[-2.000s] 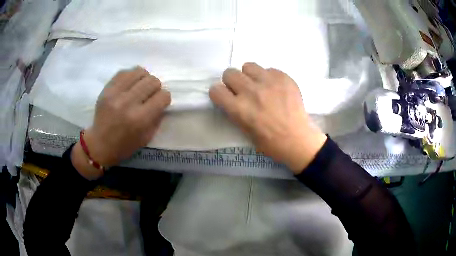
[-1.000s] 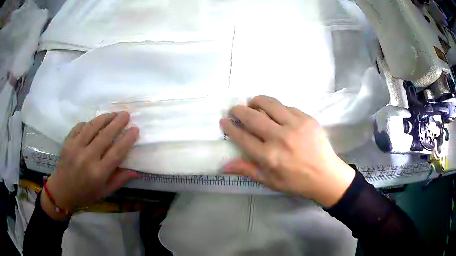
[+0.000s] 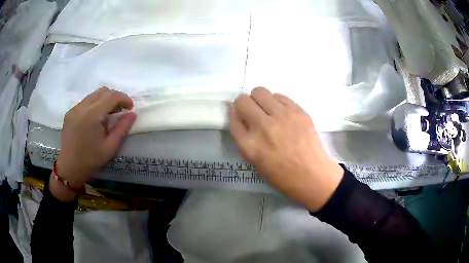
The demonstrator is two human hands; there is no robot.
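Observation:
A large white garment piece lies spread over the pale table, with a vertical seam line near its middle. Its near edge is a thicker folded band running between my hands. My left hand pinches the band's left part between thumb and fingers. My right hand grips the band's right part near the seam, its fingertips curled and the thumb hidden.
The sewing machine's metal parts and rounded plate stand at the right. A ruler strip runs along the table's front edge. More white cloth lies across my lap, and white cloth hangs at the far left.
The folded band has moved away from the table's front edge, uncovering more of the ruler strip. Both hands have moved up with it, from lying flatter on the cloth to gripping the band.

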